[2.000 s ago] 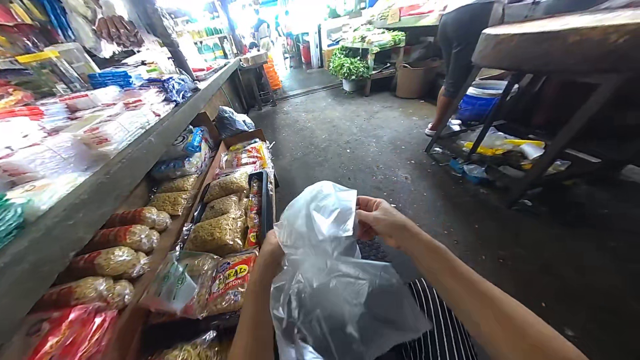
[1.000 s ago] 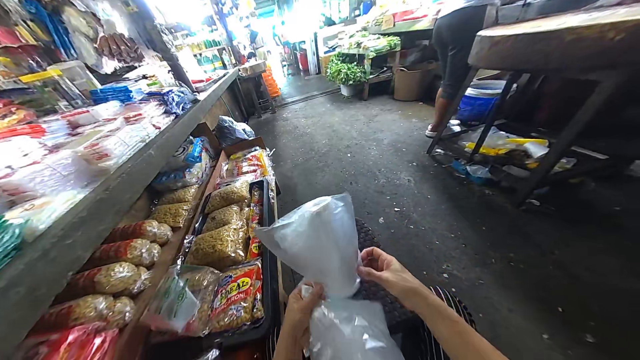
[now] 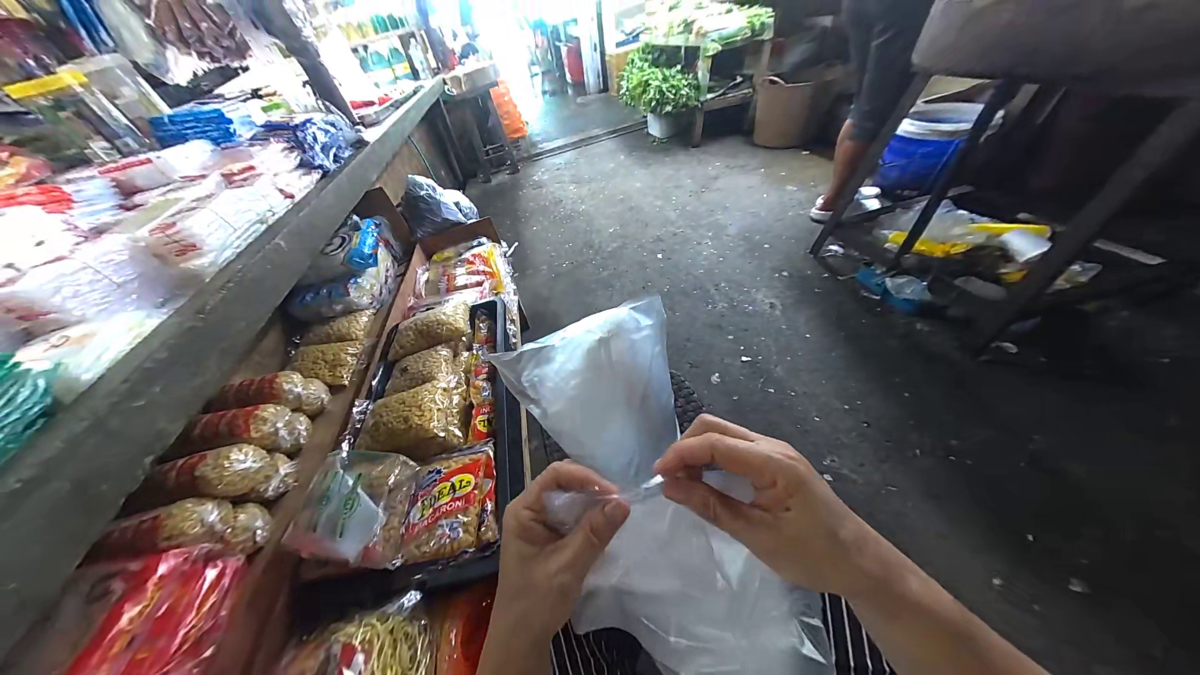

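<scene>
A clear plastic bag (image 3: 600, 384), its upper part puffed out to a pointed corner, stands above my two hands. My left hand (image 3: 553, 544) pinches a gathered strand of the plastic between thumb and fingers. Close to its right, my right hand (image 3: 750, 487) grips the same gathered stretch with thumb and forefinger. More clear plastic (image 3: 694, 581) spreads below the hands over a dark striped cloth. Whether a knot is in the gathered part cannot be told.
At left, a black tray (image 3: 512, 422) holds bagged dry goods and a macaroni packet (image 3: 448, 502). Packaged goods lie along a concrete counter (image 3: 216, 309). A person's leg (image 3: 844, 159) stands beside a dark-legged table (image 3: 1059, 225) at right, near a blue bucket (image 3: 923, 155).
The bag's puffed part has shifted and now stands upright above the hands. Both hands have come close together on its gathered part, whereas one second ago they were farther apart.
</scene>
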